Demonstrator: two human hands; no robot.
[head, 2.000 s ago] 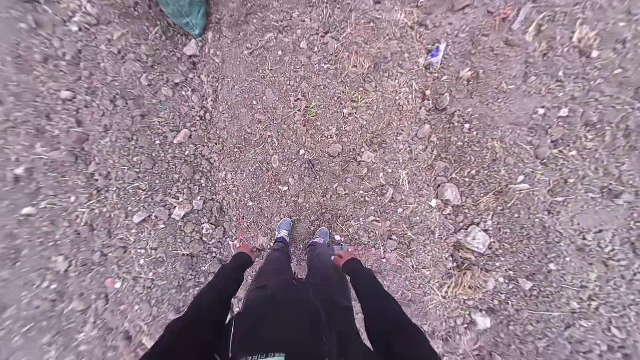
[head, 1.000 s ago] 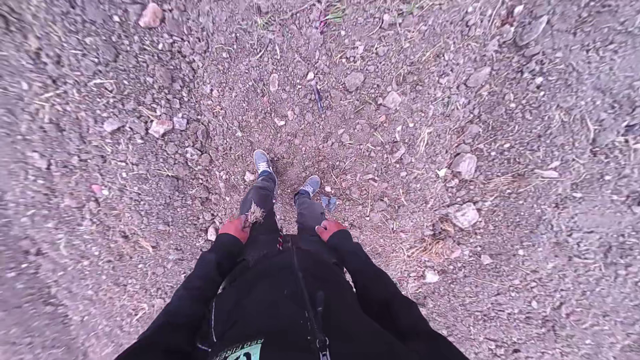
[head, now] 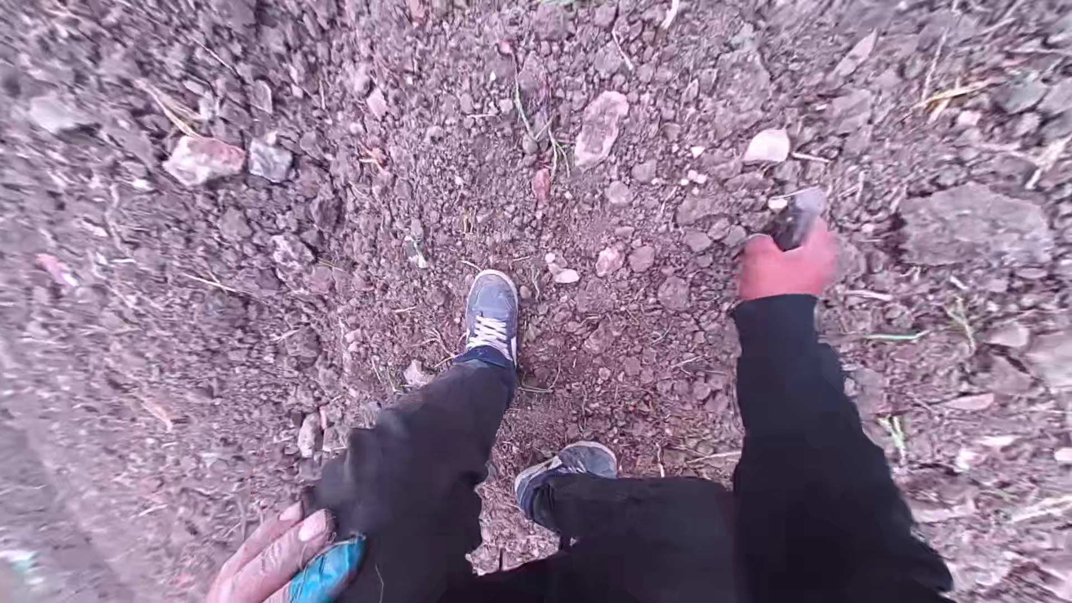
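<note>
My right hand [head: 787, 261] is low over the stony soil at the right, its fingers closed around a small dark grey object [head: 796, 222] with a pale, shiny-looking end; blur hides what it is. A black sleeve covers that arm. At the lower left, my left hand [head: 280, 553] rests by my dark trouser leg [head: 419, 452], fingers together and partly cut off by the frame. A bright blue piece of material [head: 328, 571] lies against its fingers; whether it is held or worn, I cannot tell.
A grey shoe with white laces [head: 492, 314] points forward, and another shoe [head: 578, 465] is turned sideways. Around them lie a reddish stone [head: 205, 161], a long pinkish stone [head: 600, 128], a pale stone [head: 767, 146] and a large flat rock [head: 976, 226], with dry stalks among clods.
My right hand has moved from beside my thigh out to the right and is now around the dark object. My left hand has moved to the lower left. The view is much nearer the ground.
</note>
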